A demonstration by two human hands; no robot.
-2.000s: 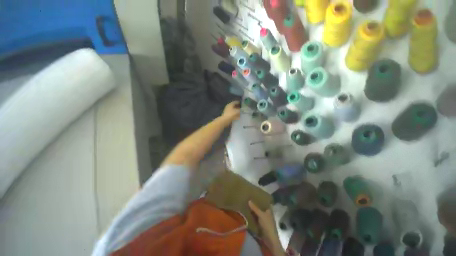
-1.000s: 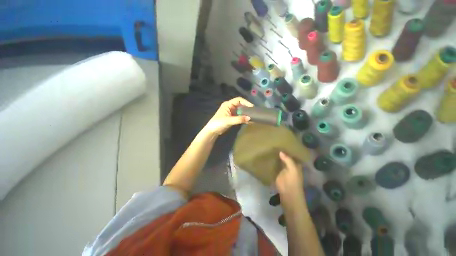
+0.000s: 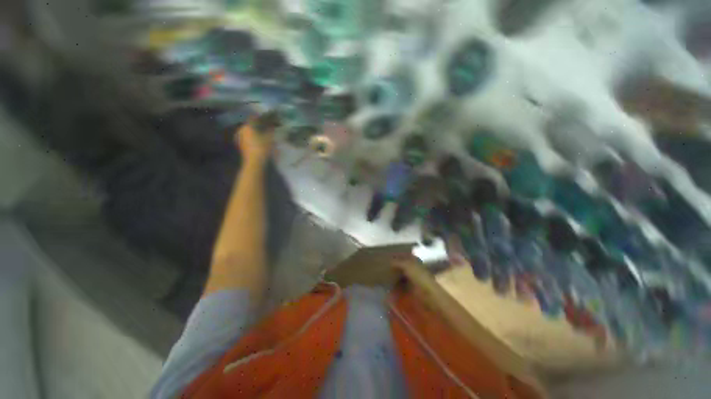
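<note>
The frame is strongly blurred. My left hand (image 3: 253, 142) is stretched out to the near side of the thread wall, touching or right beside a small dark thread cone (image 3: 269, 120). I cannot tell whether its fingers are closed on the cone. My right hand (image 3: 415, 277) is low in front of my body and holds the khaki fabric piece (image 3: 369, 263) by its right side. The fabric lies close to my orange garment, and the blur hides the fingers.
Pegged thread cones (image 3: 468, 68) in many colours fill the top and right, with dark ones (image 3: 483, 195) lower down. A dark cloth heap (image 3: 168, 187) lies left of my left arm. Brown cardboard (image 3: 499, 312) is at the lower right. A pale machine edge (image 3: 70, 312) is at the lower left.
My left hand, which held a brownish-grey cone over the fabric one second ago, is back at the wall. My right hand has lowered the fabric towards my body. The view has turned, and the blue machine is gone.
</note>
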